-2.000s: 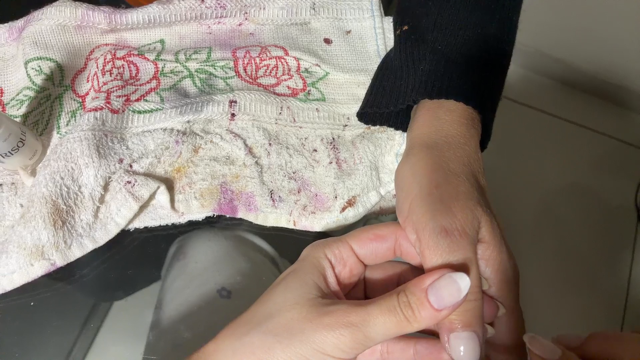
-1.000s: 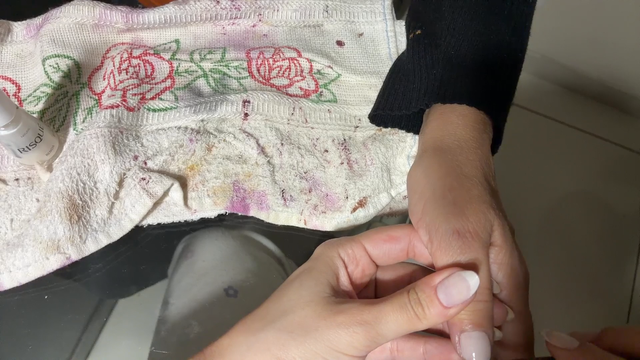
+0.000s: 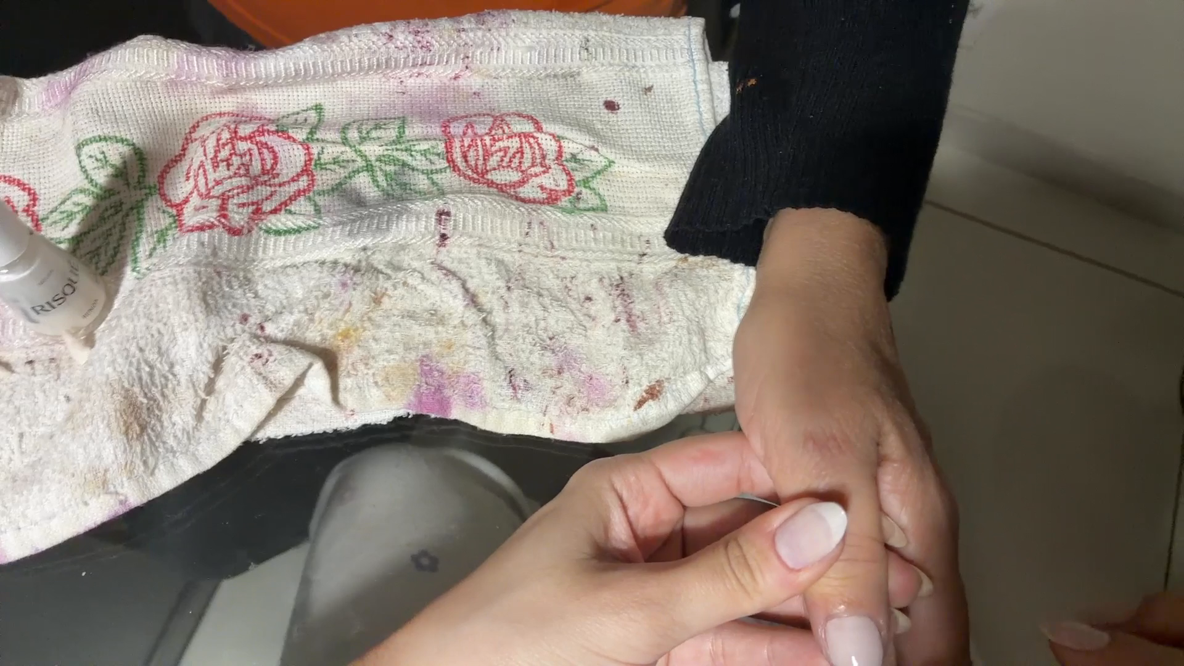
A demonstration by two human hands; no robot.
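My left hand (image 3: 684, 564) comes in from the bottom and is closed around a finger of another person's hand (image 3: 823, 398), its thumb lying across that finger. The held finger points down and has a glossy pale pink nail (image 3: 853, 640) at the lower edge. Only the fingertips of my right hand (image 3: 1119, 634) show at the bottom right corner; whether they hold anything is hidden. A nail polish bottle (image 3: 55, 287) with a pale cap, cut by the left edge, rests on the stained white towel (image 3: 518, 342).
The towel, with embroidered red roses, lies on a dark glass table (image 3: 277, 518). Under the glass a light-coloured knee (image 3: 398, 536) is visible. A black knitted sleeve (image 3: 823, 120) covers the other person's forearm. Floor tiles (image 3: 1036, 370) lie to the right; something orange (image 3: 370, 17) is behind the towel.
My left hand keeps its hold on the other person's finger. The fingertips of my right hand sit farther right and lower relative to that finger than two seconds ago. The view has shifted slightly.
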